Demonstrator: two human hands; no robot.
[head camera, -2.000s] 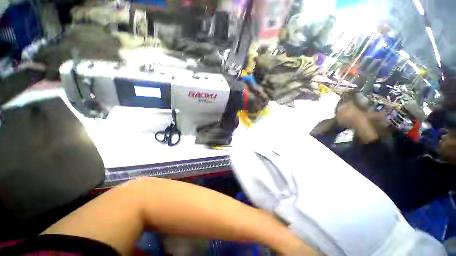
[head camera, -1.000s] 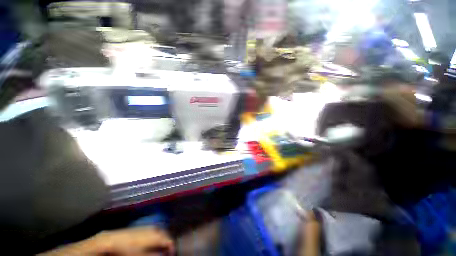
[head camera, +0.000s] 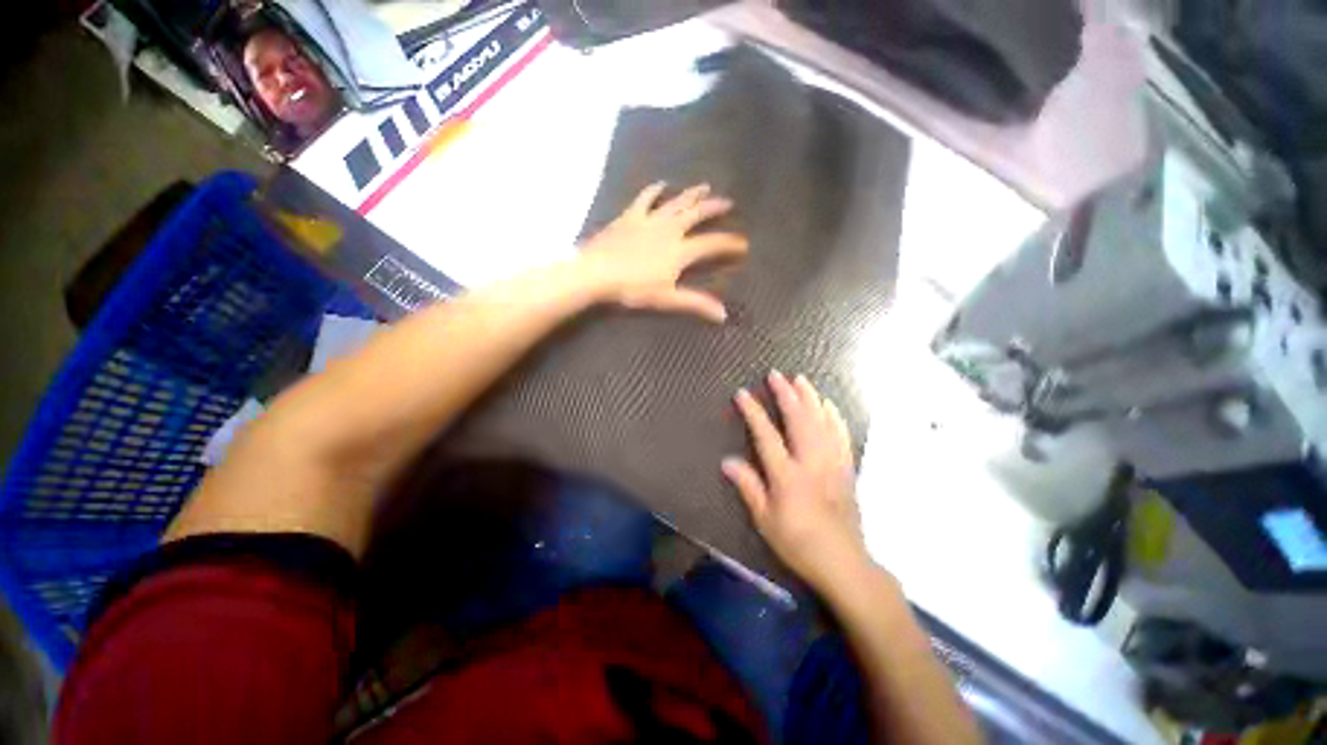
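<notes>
A large brown-grey garment panel (head camera: 786, 204) with a fine ribbed texture lies on the white table in front of me and reaches over its near edge. My left hand (head camera: 662, 255) lies on the panel's left part with fingers spread. My right hand (head camera: 798, 466) lies on its near right part, fingers apart. Neither hand grips the cloth. The white sewing machine head (head camera: 1121, 291) stands to the right of the panel, not touching it as far as I can see.
A blue slatted basket (head camera: 175, 379) with white pieces stands at the left. Black scissors handles (head camera: 1089, 565) lie below the machine head. A phone (head camera: 284, 80) showing a face is at the far left corner. Dark cloth (head camera: 946, 51) lies on pink cloth at the far side.
The view has swung from the machine's right side back to the table. The long white cloth by my arm is out of view. Both hands now rest on the panel.
</notes>
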